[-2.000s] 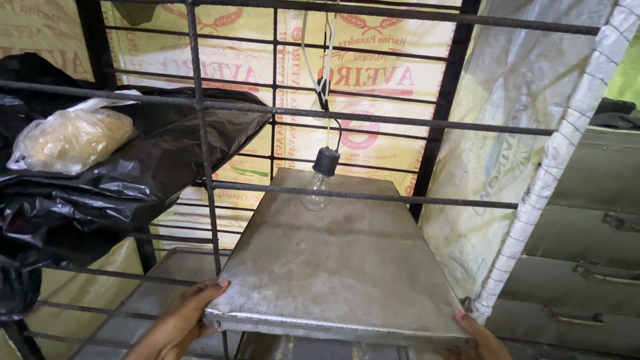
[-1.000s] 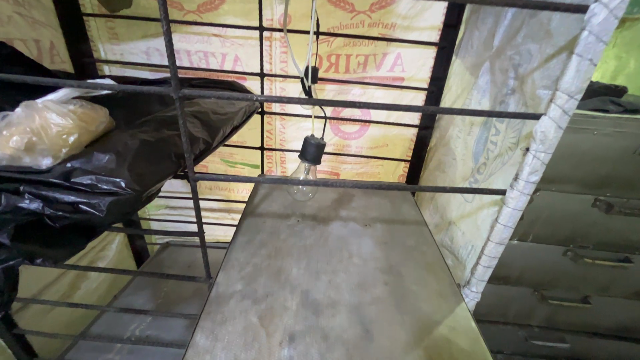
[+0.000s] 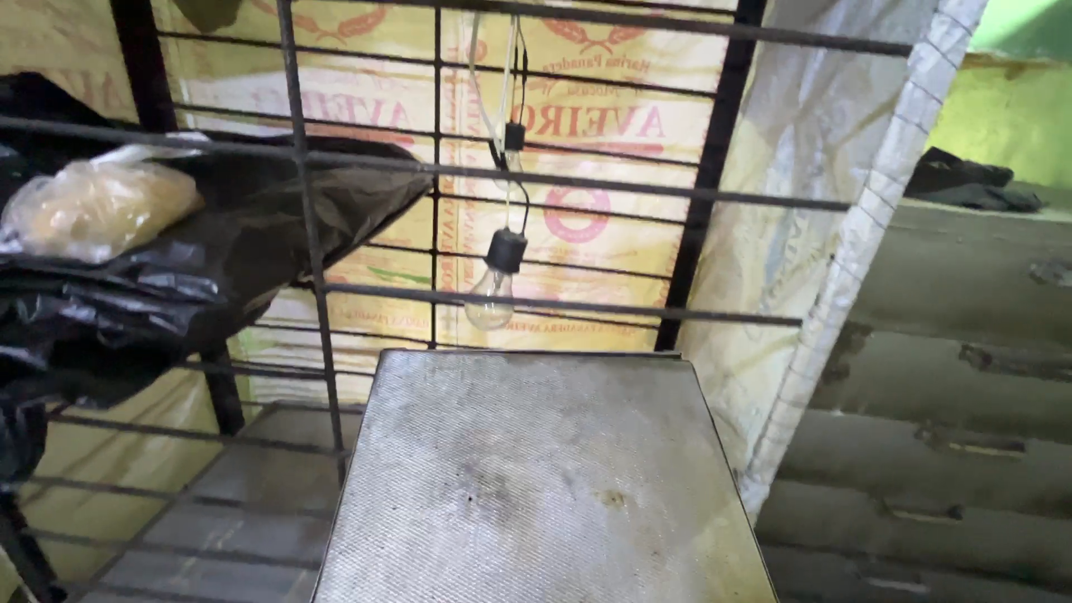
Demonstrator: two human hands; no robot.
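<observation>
Neither my left hand nor my right hand is in view. A metal baking tray (image 3: 536, 469) with a finely textured, stained surface fills the lower middle, and its near edge runs out of the frame. Above its far edge a clear light bulb (image 3: 490, 300) hangs in a black socket (image 3: 507, 251) from thin wires. Whether my hands touch the tray cannot be seen.
Black metal rack bars (image 3: 536, 300) cross the view. Black plastic sheeting (image 3: 226, 243) with a tied clear plastic bag (image 3: 105, 205) lies at left. A wrapped white post (image 3: 863, 243) stands at right, beside a metal cabinet with several handles (image 3: 988, 448). Printed sacking lines the back.
Two seconds ago both hands held the sides of a smooth metal tray; they are now out of view. The tray surface now in view is textured rather than smooth.
</observation>
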